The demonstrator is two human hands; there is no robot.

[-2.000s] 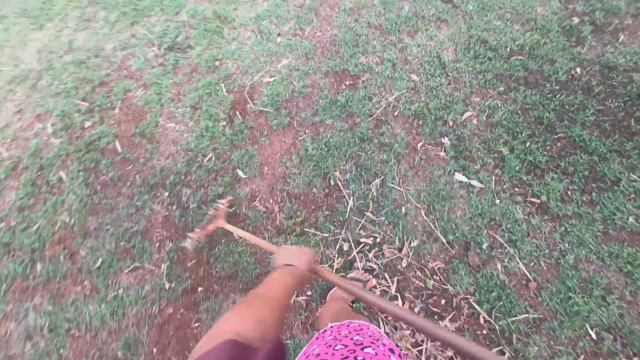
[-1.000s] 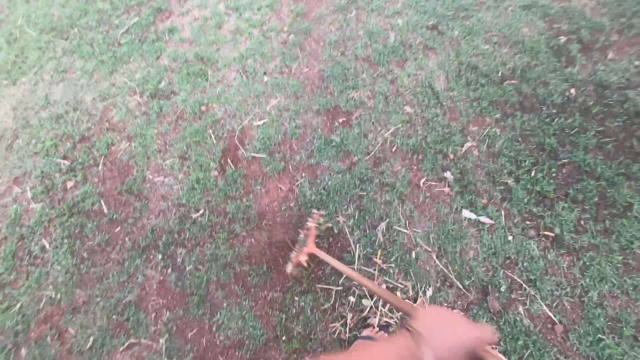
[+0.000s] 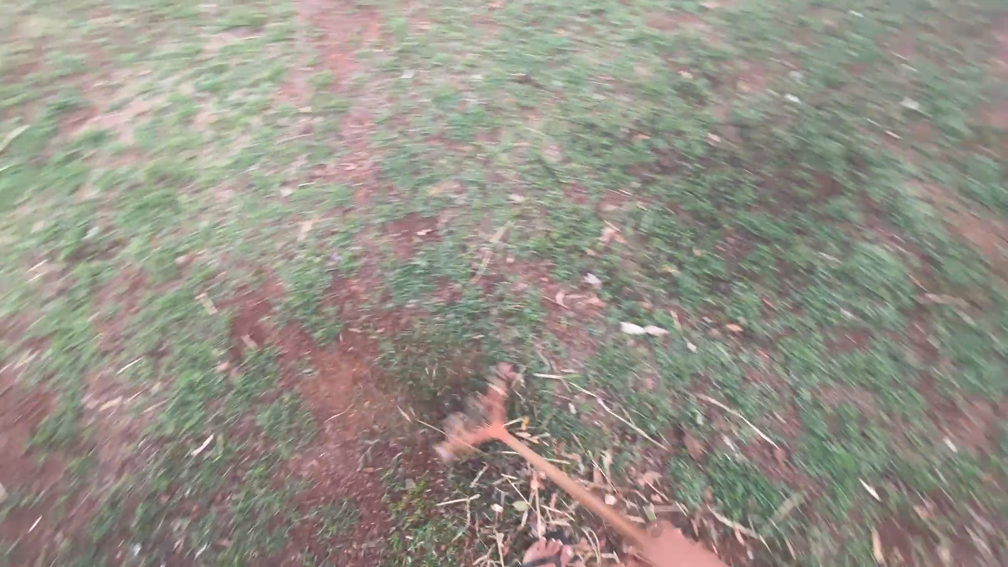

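Note:
A rake (image 3: pixel 579 496) with a long handle and an orange-brown head (image 3: pixel 484 417) reaches up and left from the bottom edge. Its head, blurred, rests on or just over the grass beside dry twigs and leaves (image 3: pixel 543 504). One hand (image 3: pixel 681 547), cut off by the bottom edge, is closed around the handle; it looks like my left hand, judging by the arm in the earlier frames. My right hand does not show.
Patchy grass (image 3: pixel 787 276) with bare reddish soil (image 3: pixel 339 402) spreads all around. A whitish scrap (image 3: pixel 642 329) lies right of the rake head. A foot (image 3: pixel 547 553) in dark-strapped footwear shows at the bottom edge.
The rake head has moved from the left, over reddish soil, in toward the foot and the dry litter. The hand on the handle has shifted right and down in view.

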